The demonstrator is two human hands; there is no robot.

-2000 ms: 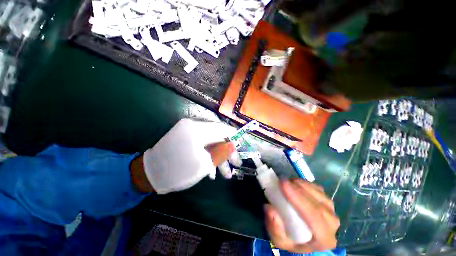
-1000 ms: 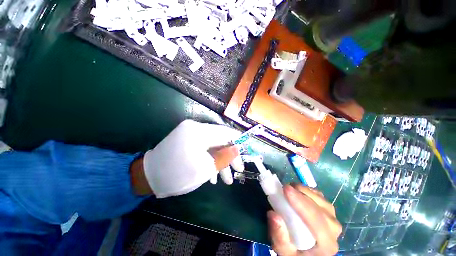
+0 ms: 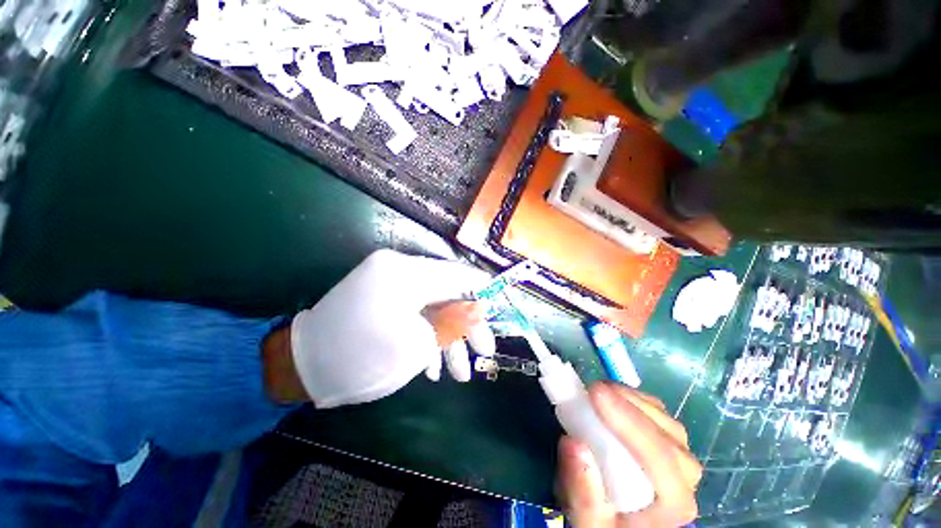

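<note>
My left hand [image 3: 382,328], in a white glove with bare fingertips, pinches a small white plastic part [image 3: 506,281] that looks bluish on its face. My bare right hand [image 3: 642,454] holds a translucent white squeeze bottle [image 3: 593,428], its thin tip pointing up and left at the part. Whether the tip touches the part cannot be told. A small assembled part [image 3: 506,366] with dark details lies on the bench just below my left fingertips.
Black tray [image 3: 310,150] heaped with white parts at the top. Orange press fixture [image 3: 578,242] with a pale seat, under a dark green press [image 3: 836,134]. Blue-and-white item [image 3: 613,354] and crumpled white lump [image 3: 706,300] beside it. Clear blister tray [image 3: 758,433] at right, other trays far left.
The bottle tip has shifted up and left, further over the part's face. The small assembled part shows more clearly. The view has shifted slightly; both hands keep their holds.
</note>
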